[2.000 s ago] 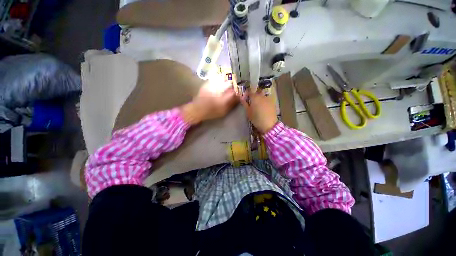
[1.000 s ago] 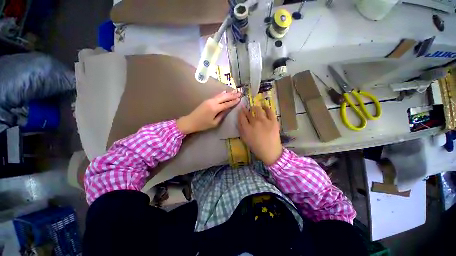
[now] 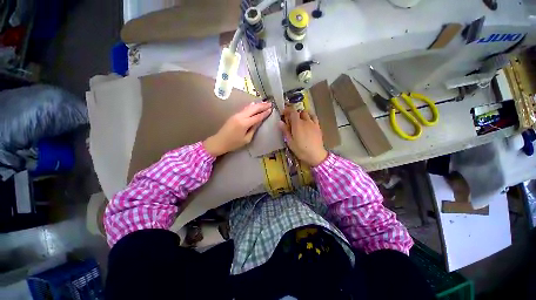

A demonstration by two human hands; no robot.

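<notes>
The brown garment panel [image 3: 176, 102] lies left of the needle, with a pale panel [image 3: 111, 126] beside it. A pale cloth piece [image 3: 267, 139] lies between my hands, its lower edge above the yellow tape guide [image 3: 276, 174]. My left hand [image 3: 234, 130] rests on the cloth, its fingertips together at the cloth edge beside the needle area. My right hand [image 3: 304, 138] is just right of the needle area, fingers bent down at the cloth's right edge; whether they grip it is hidden. The presser foot is largely hidden by the machine head and fingers.
Two brown fabric strips [image 3: 361, 115] lie right of my right hand, then yellow-handled scissors [image 3: 414, 115]. The lit machine lamp [image 3: 227, 73] hangs above my left hand. The sewing machine [image 3: 376, 35] spans the back. A small tray [image 3: 493, 117] is at the right.
The view has shifted slightly. My right hand's fingers have bent in closer to the needle area. A straight lower edge of the pale cloth now shows between my hands.
</notes>
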